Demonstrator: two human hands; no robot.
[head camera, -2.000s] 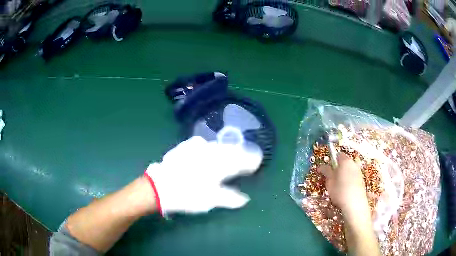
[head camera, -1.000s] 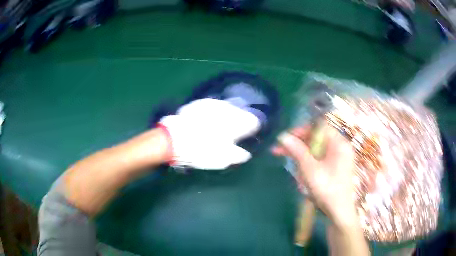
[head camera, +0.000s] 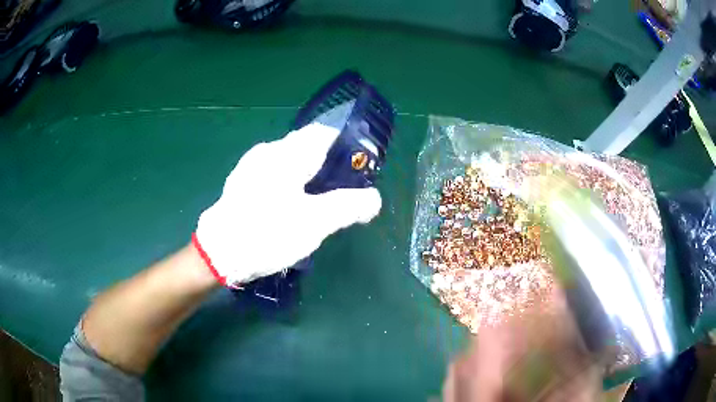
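Note:
My left hand (head camera: 286, 200), in a white knitted glove with a red cuff edge, grips a dark navy fan unit (head camera: 369, 129) on the green surface. The fan stands on its edge, its slatted cage at the top and its base end below my wrist. A copper-coloured piece (head camera: 359, 161) shows in the fan's dark side, just beyond my gloved fingers. My bare right hand (head camera: 522, 353), strongly blurred at the bottom, is closed round a hammer. The hammer (head camera: 616, 271) is a silvery streak over the bag, and its handle is mostly hidden.
An open clear plastic bag (head camera: 428, 169) of loose copper pieces lies right of the fan. A pale metal post (head camera: 644, 98) rises behind it. A dark bag (head camera: 695, 247) is at the right edge. More fans lie along the far side, including one at the top right (head camera: 542, 23).
The fan has turned from lying flat onto its edge, showing the copper piece. My right hand has moved down and right with the hammer. The view has shifted too.

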